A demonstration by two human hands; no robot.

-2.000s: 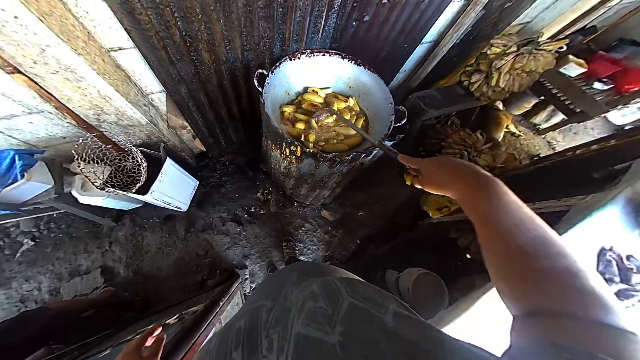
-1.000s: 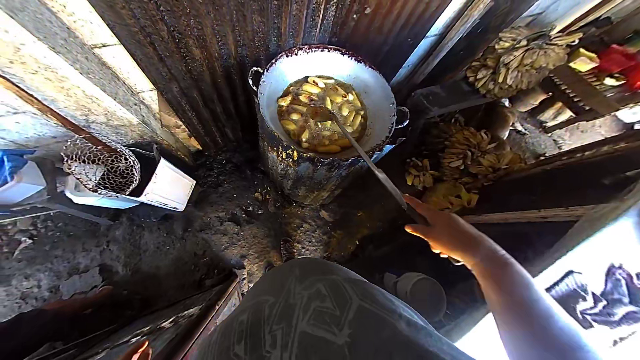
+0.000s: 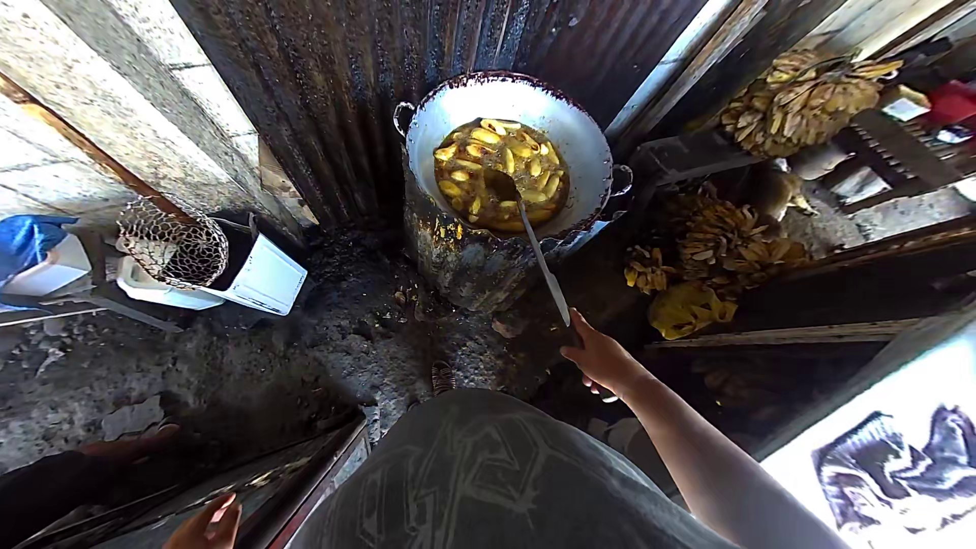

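Note:
My right hand (image 3: 598, 352) grips the handle of a long metal ladle (image 3: 543, 263). The ladle's dark bowl dips into brown oil inside a wide white enamel wok (image 3: 583, 145) with two loop handles. Many yellow banana pieces (image 3: 486, 136) float in the oil around it. The wok sits on a soot-stained drum stove (image 3: 465, 267). My left hand (image 3: 206, 526) shows at the bottom edge, beside a dark ledge, with its fingers partly bent; nothing is seen in it, and part of it is out of frame.
A wire mesh skimmer (image 3: 174, 242) with a wooden handle rests over white plastic containers (image 3: 263, 278) at left. Corrugated metal (image 3: 366, 91) stands behind the stove. Banana bunches (image 3: 801, 103) and a yellow plastic bag (image 3: 690, 309) lie at right. Someone's bare foot or hand (image 3: 133, 444) shows dimly at lower left.
My right hand has moved down and back from the wok's rim with the ladle. The ladle's bowl has come into plain view among the banana pieces.

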